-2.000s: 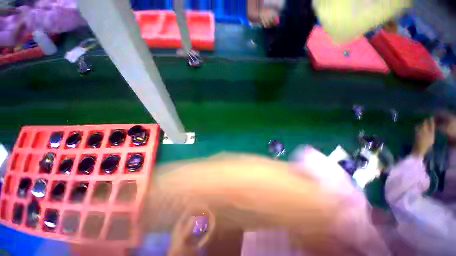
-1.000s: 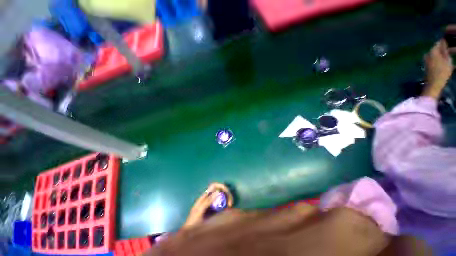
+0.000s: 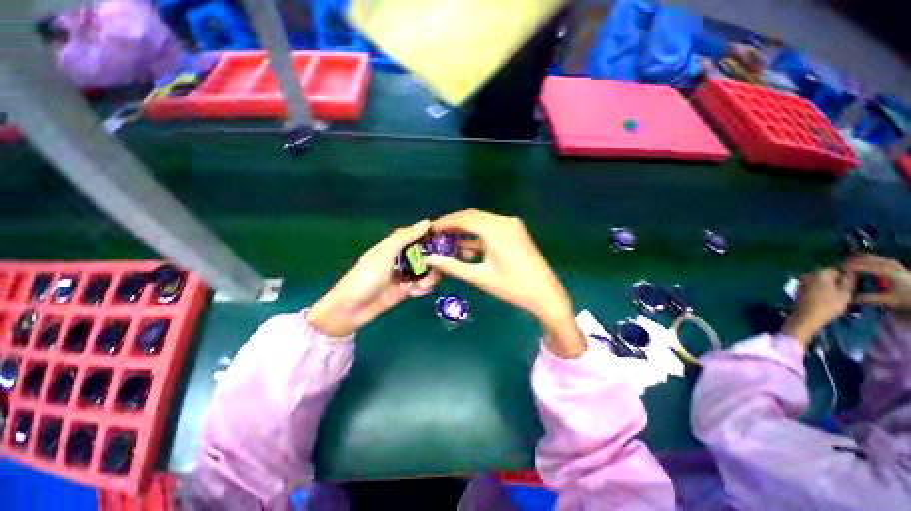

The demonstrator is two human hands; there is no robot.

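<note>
My left hand (image 3: 375, 279) and my right hand (image 3: 499, 259) meet above the middle of the green bench. My left hand holds a dark round watch unit (image 3: 413, 260) with a green-yellow patch on it. My right hand holds a second, purplish unit (image 3: 442, 243) against it. Fingers hide parts of both. Another watch unit (image 3: 453, 309) lies on the bench just below my hands. A red compartment tray (image 3: 186, 339) at the left holds many dark discs in its pockets.
White sheets (image 3: 654, 372), dark discs (image 3: 632, 336) and a tape roll (image 3: 713, 333) lie right of my right arm. A neighbour's hands (image 3: 824, 301) work at far right. A grey post (image 3: 150, 200) crosses the left. Red bins (image 3: 335, 84) and a red board (image 3: 639, 120) stand at the far side.
My hands have come together above the bench; the left holds a dark unit and the right a purplish one. The view has turned and shifted, so the tray sits further left.
</note>
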